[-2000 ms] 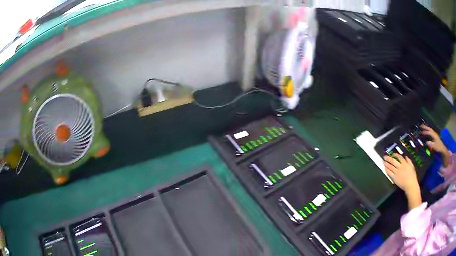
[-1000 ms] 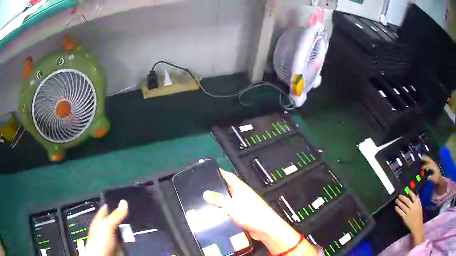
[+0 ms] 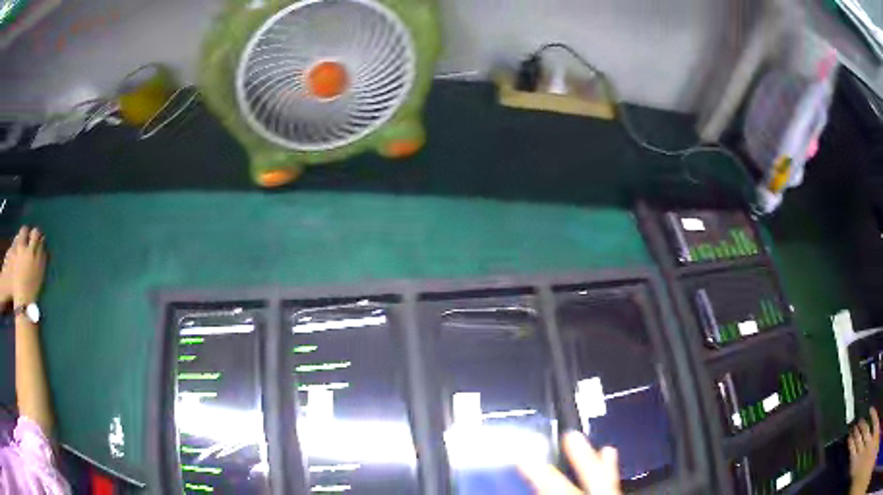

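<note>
A dark four-slot phone tray (image 3: 411,289) lies in front of me. Each slot holds a smartphone. The first phone (image 3: 221,363) and second phone (image 3: 350,367) show green text lines under strong glare. The third phone (image 3: 489,372) and fourth phone (image 3: 610,338) are mostly dark, each with a white label and a thin white line, bluish lower down. My right hand (image 3: 573,469) is blurred and cut off by the bottom edge. Its fingers are apart over the third and fourth phones; contact cannot be told. My left hand is out of the picture.
A second phone tray (image 3: 685,340) stands at the right, its phones showing green lines. Behind are a green fan (image 3: 327,79), a power strip (image 3: 557,100) and a white fan (image 3: 789,131). Another person's arm (image 3: 31,358) is at the left, another person's hand (image 3: 865,450) at the right.
The view has swung left. The two phones that my hands held now lie in the third and fourth slots. My left hand has left the picture; my right hand is lower.
</note>
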